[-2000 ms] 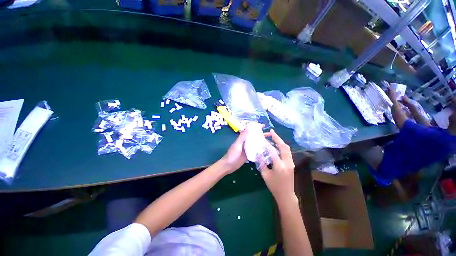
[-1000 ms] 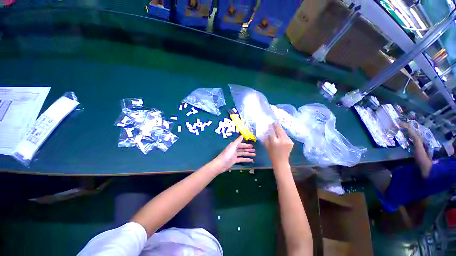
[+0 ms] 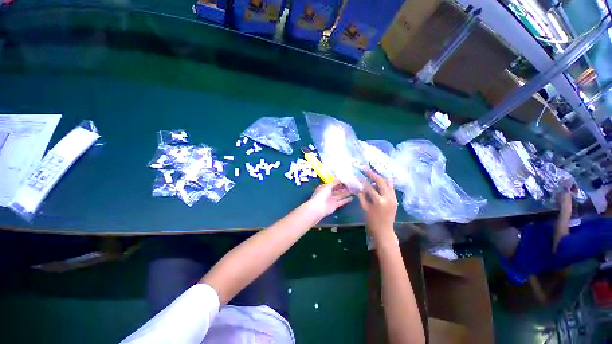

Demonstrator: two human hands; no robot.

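Note:
My left hand (image 3: 330,198) is at the near end of a large clear bag (image 3: 333,140), its fingers beside the bag's lower edge. My right hand (image 3: 379,198) is just right of it, fingers bent over the bag's near end. The hands nearly touch; whether either grips the plastic is too blurred to tell. A yellow knife (image 3: 317,166) lies left of the bag, partly under it. Small white parts (image 3: 261,168) lie loose left of the knife. A heap of filled small bags (image 3: 191,168) lies further left. A medium clear bag (image 3: 274,132) lies behind the loose parts.
Crumpled large clear bags (image 3: 433,181) lie at right. A printed sheet (image 3: 25,144) and a long bagged white item (image 3: 57,164) lie at left. Blue cartons (image 3: 309,23) stand behind. An open cardboard box (image 3: 456,295) is below right. Another person's arm (image 3: 564,211) is at far right.
Two seconds ago both hands held a white, crumpled bag in front of the bench edge. It no longer shows there. Since one second ago, the hands have come closer together at the large bag's end.

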